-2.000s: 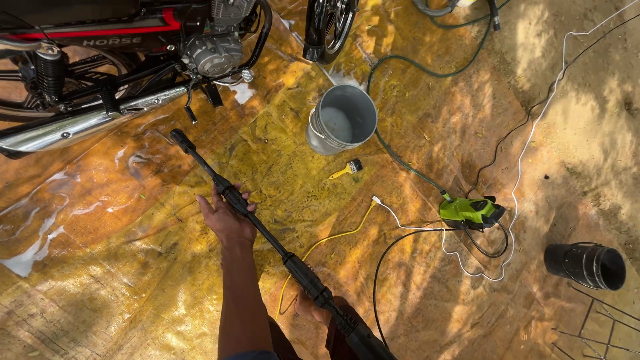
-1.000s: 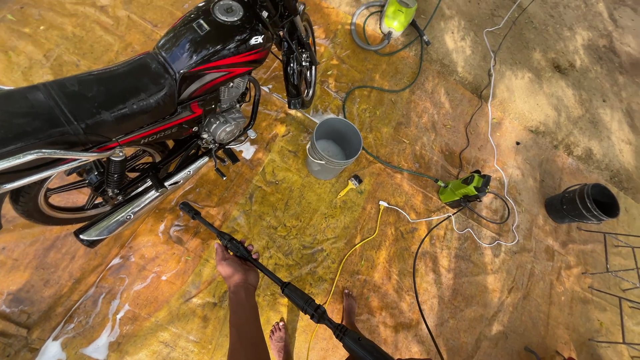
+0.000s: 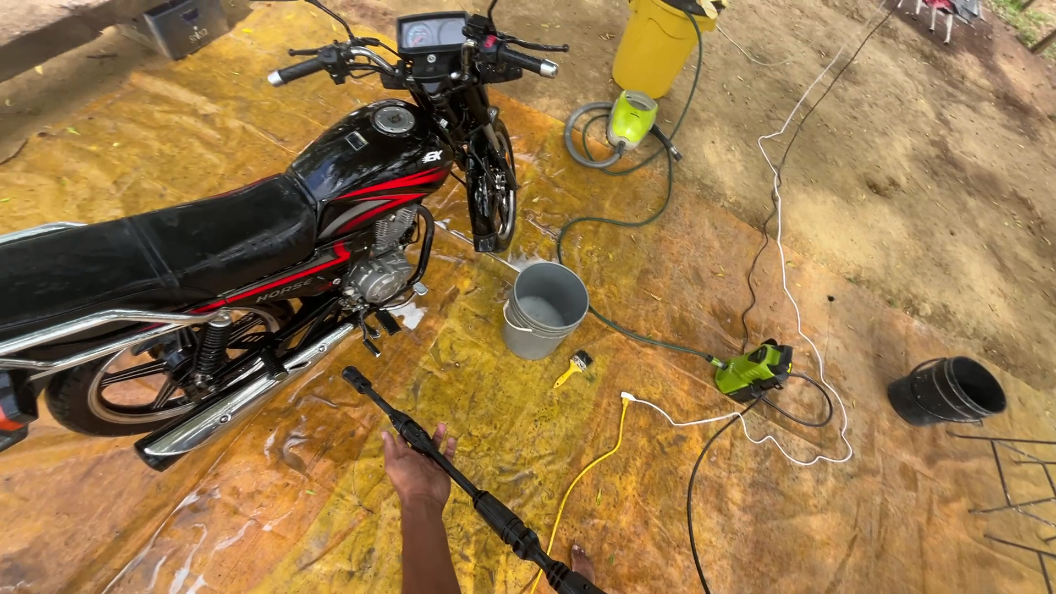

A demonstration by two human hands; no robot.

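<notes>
My left hand (image 3: 419, 470) lies palm up under the front part of a black pressure washer lance (image 3: 466, 487), its fingers spread and not closed round it. The lance slants from the bottom edge up toward the motorcycle (image 3: 247, 223), its nozzle short of the chrome exhaust. My right hand is out of view. A grey plastic bucket (image 3: 536, 338) stands beside the front wheel, with a yellow-handled paintbrush (image 3: 572, 370) lying near it. Farther right, a green and black pressure washer (image 3: 752, 370) sits on the tarp, joined to a green hose.
A yellow extension cord (image 3: 598, 462) meets a white cord (image 3: 689, 422) on the wet tarp. A black hose (image 3: 691, 495) curves to the bottom. To the right are a black bucket (image 3: 932, 400) and a metal rack (image 3: 1011, 503). A green vacuum-like unit (image 3: 632, 120) stands by a yellow bin (image 3: 652, 49).
The view has swung up, bringing the whole handlebar into sight. My left hand's fingers, round the lance one second ago, have loosened and spread. My right hand, partly seen two seconds ago, is out of view.
</notes>
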